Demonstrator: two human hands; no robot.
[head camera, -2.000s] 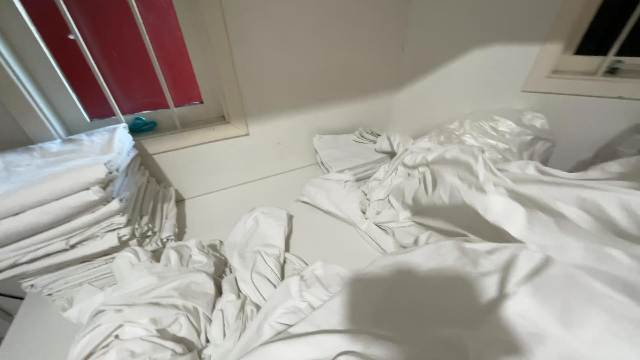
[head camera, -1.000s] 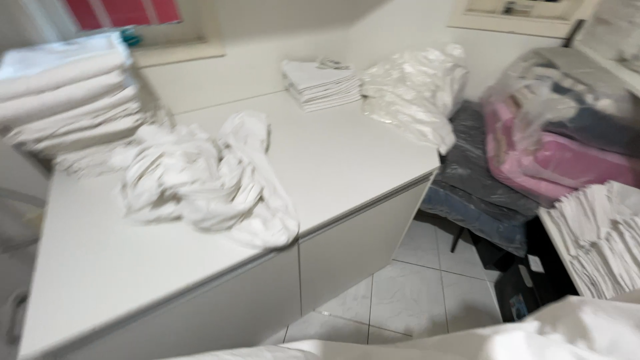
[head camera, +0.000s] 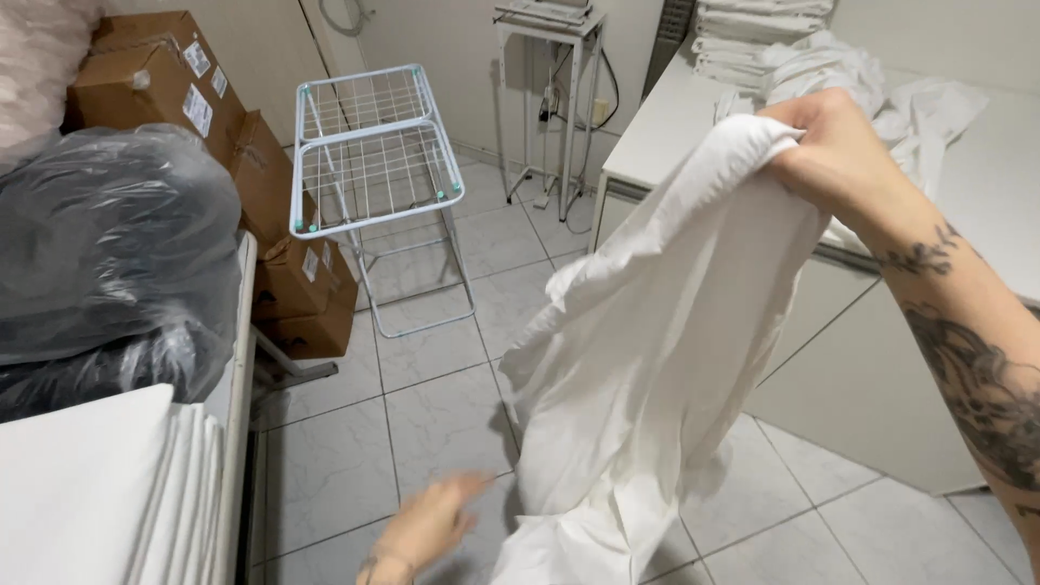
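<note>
My right hand (head camera: 821, 150) is raised at the upper right, closed on the gathered edge of a large white cloth (head camera: 650, 325). The cloth hangs in loose folds over the tiled floor, its lower end running out at the bottom of the view. Low in the middle, my left hand (head camera: 435, 520) is blurred, apart from the cloth and just left of it, with its fingers extended and nothing in them. Behind my right hand, a crumpled heap of white cloth (head camera: 821, 69) lies on the white counter beside a stack of folded white cloths (head camera: 731, 41).
A wire drying rack (head camera: 378, 150) stands on the floor ahead, with a small metal-legged table (head camera: 556, 28) beyond. Cardboard boxes (head camera: 154, 89) are piled at the left behind a dark plastic-wrapped bundle (head camera: 106, 244). Folded white fabric (head camera: 81, 487) lies near left; the white counter (head camera: 650, 122) is at right.
The view has swung far to the left, from the counter to the drying rack and boxes. Both hands have come into view, the right one holding up the white cloth.
</note>
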